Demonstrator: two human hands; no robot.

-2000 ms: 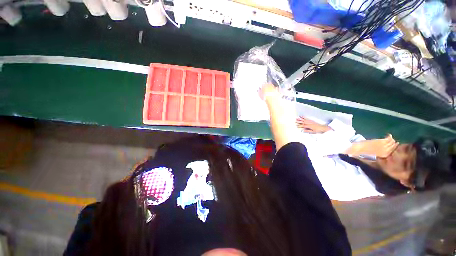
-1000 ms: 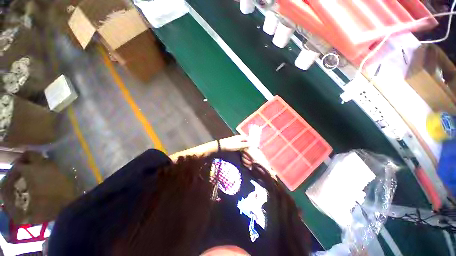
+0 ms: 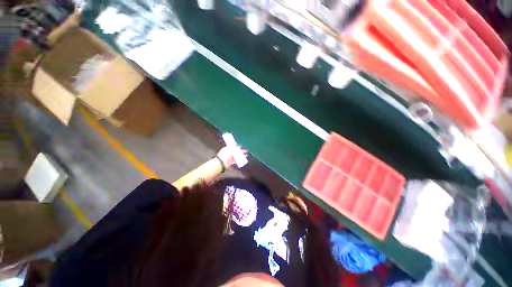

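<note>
My left hand (image 3: 230, 154) is stretched out at the bench's front edge and holds a small bundle of white strips (image 3: 240, 156). The strips stick out on both sides of the fingers. My right hand is not in view. The pink-red compartment tray (image 3: 355, 185) lies on the green bench (image 3: 252, 120), right of my left hand, and its pockets look empty. A clear plastic bag (image 3: 469, 224) with a flat white stack (image 3: 424, 216) lies just right of the tray.
Stacked pink-red trays (image 3: 432, 56) stand at the upper right. White cylindrical parts (image 3: 341, 77) line the bench's far side. A white bag (image 3: 160, 53) lies at the bench's upper left. An open carton (image 3: 132, 106) and a white block (image 3: 46, 177) are on the floor. A crumpled blue bag (image 3: 356, 252) is below the tray.
The view has turned and shifted left. My left hand has moved from the tray to the bench edge with the white strips. My right hand, earlier at the bag, is out of view.
</note>
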